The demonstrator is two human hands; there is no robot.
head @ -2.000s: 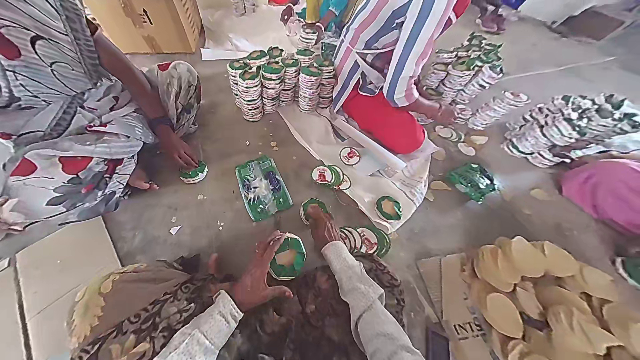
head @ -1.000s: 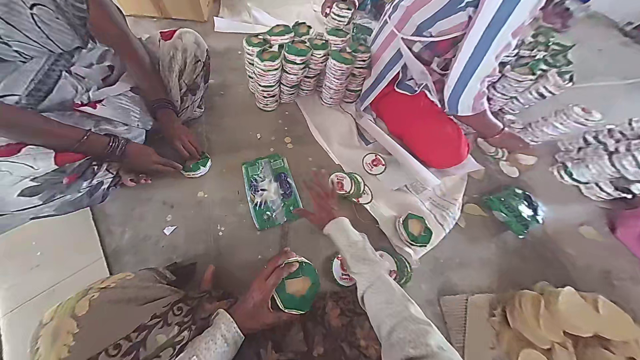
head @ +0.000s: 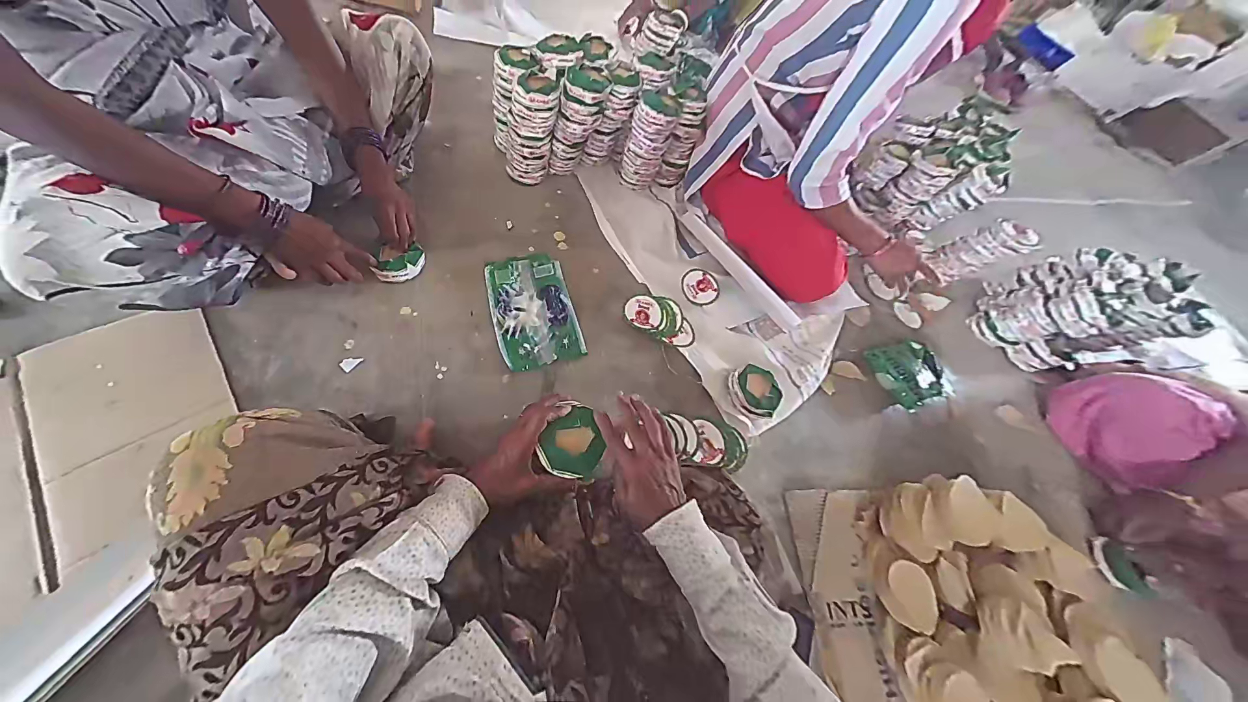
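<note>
My left hand (head: 519, 450) is closed round a short stack of round discs (head: 571, 442), whose top is green with a tan middle. Against the right side of that stack rests my right hand (head: 643, 456), its fingers slightly spread. Just right of it, a toppled row of printed discs (head: 710, 442) lies on the floor. Another green-topped stack (head: 756, 390) stands on the white sheet (head: 653, 244), near several loose printed discs (head: 645, 312). A green printed plastic packet (head: 536, 312) lies flat beyond my hands.
Tall stacks of discs (head: 585, 107) stand at the back. A co-worker's hands (head: 322, 249) touch a small stack at left; another co-worker's hand (head: 899, 263) is near tan discs at right. Oval tan pieces (head: 1004, 585) fill the lower right, beside flattened cardboard (head: 122, 400) at far left.
My right hand has come back from beside the green packet to the stack in my left hand. Two seconds ago it was at another green-topped stack. The left co-worker's second hand has joined the small stack.
</note>
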